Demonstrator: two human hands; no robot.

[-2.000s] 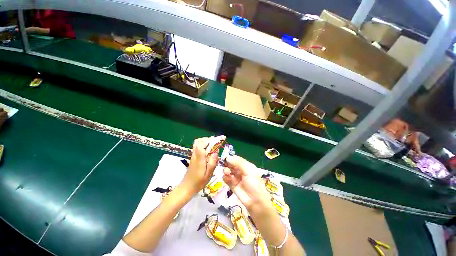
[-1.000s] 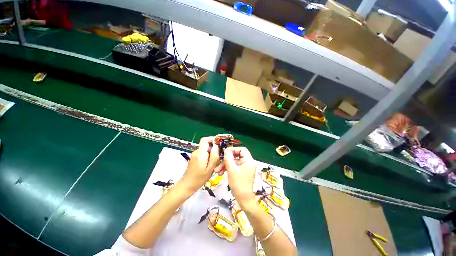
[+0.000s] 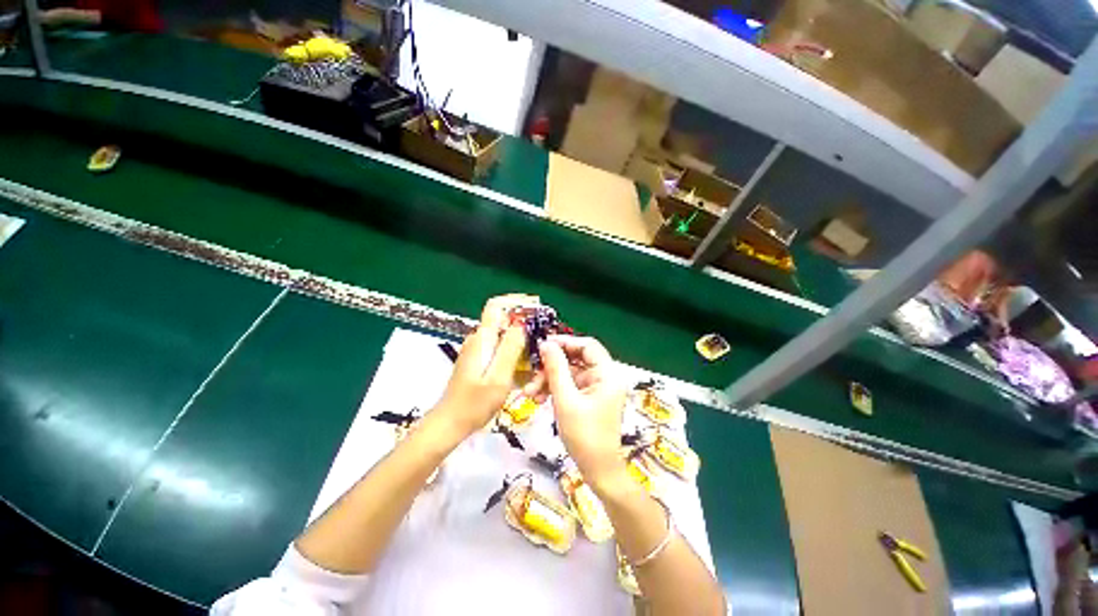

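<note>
My left hand (image 3: pixel 488 361) holds a unit (image 3: pixel 530 323) with red wires and dark parts, raised above the back edge of the white sheet (image 3: pixel 409 560). My right hand (image 3: pixel 582 391) pinches the dark part (image 3: pixel 542 335) of the same unit, close against my left hand. The fingers hide much of the unit. Several pale units with yellow inside, such as one (image 3: pixel 538 517), lie on the sheet below and around my hands, with black tabs sticking out.
Yellow-handled pliers (image 3: pixel 902 561) lie on a brown cardboard pad (image 3: pixel 843 517) at the right. The green conveyor (image 3: pixel 361 259) carries spaced units (image 3: pixel 713 347) behind a worn metal edge. A slanted metal post (image 3: pixel 891 283) rises at the right. Another person's arm shows at the far right.
The hands stay together on the unit, the dark part and red wires now showing between the fingers. The belt units at the right have moved rightward. The view has tilted down slightly.
</note>
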